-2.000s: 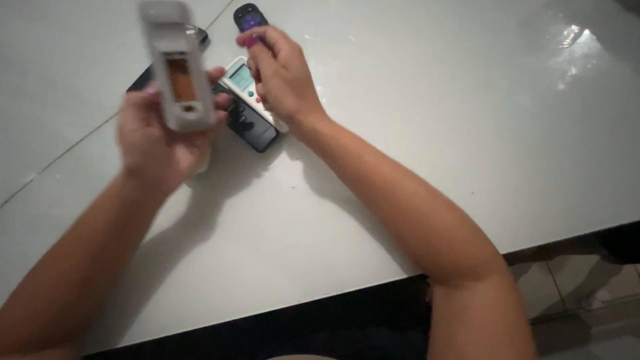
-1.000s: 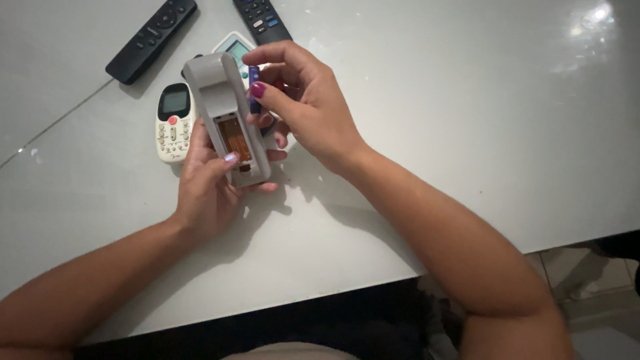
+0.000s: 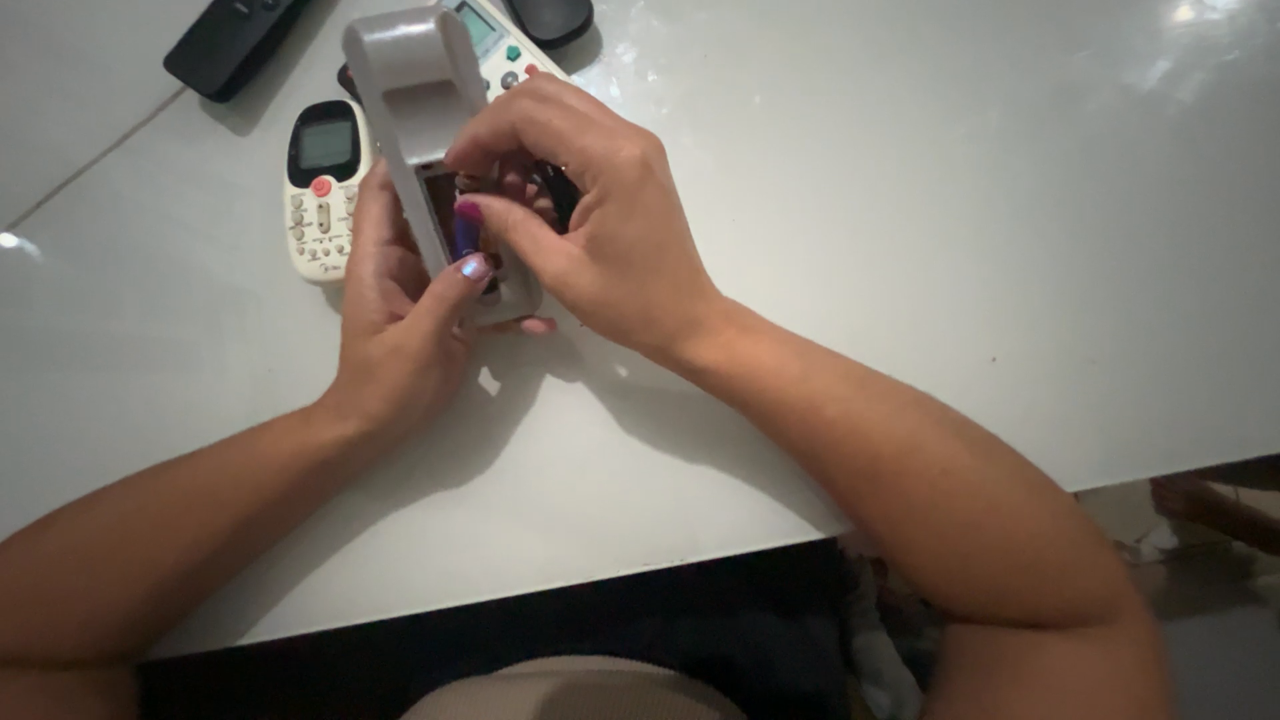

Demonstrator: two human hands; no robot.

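Note:
My left hand (image 3: pixel 405 300) grips a grey plastic remote control (image 3: pixel 415 90) from behind and at its lower left edge. The remote's battery compartment faces up, uncovered. A small purple battery (image 3: pixel 466 236) lies at the compartment, with my left thumb at its lower end. My right hand (image 3: pixel 590 200) pinches the battery's upper end between thumb and bent fingers. Those fingers partly hide the compartment, so how far the battery sits inside cannot be told.
A cream remote with a small display (image 3: pixel 322 215) lies left of my left hand. Behind the held remote is a white remote (image 3: pixel 490 45). Black remotes lie at the upper left (image 3: pixel 235 45) and top centre (image 3: pixel 550 18). The glossy white table's front edge (image 3: pixel 620 575) runs below my forearms.
My right hand has brought the purple battery from beside the grey remote to its battery compartment. My left thumb has moved onto the battery's lower end.

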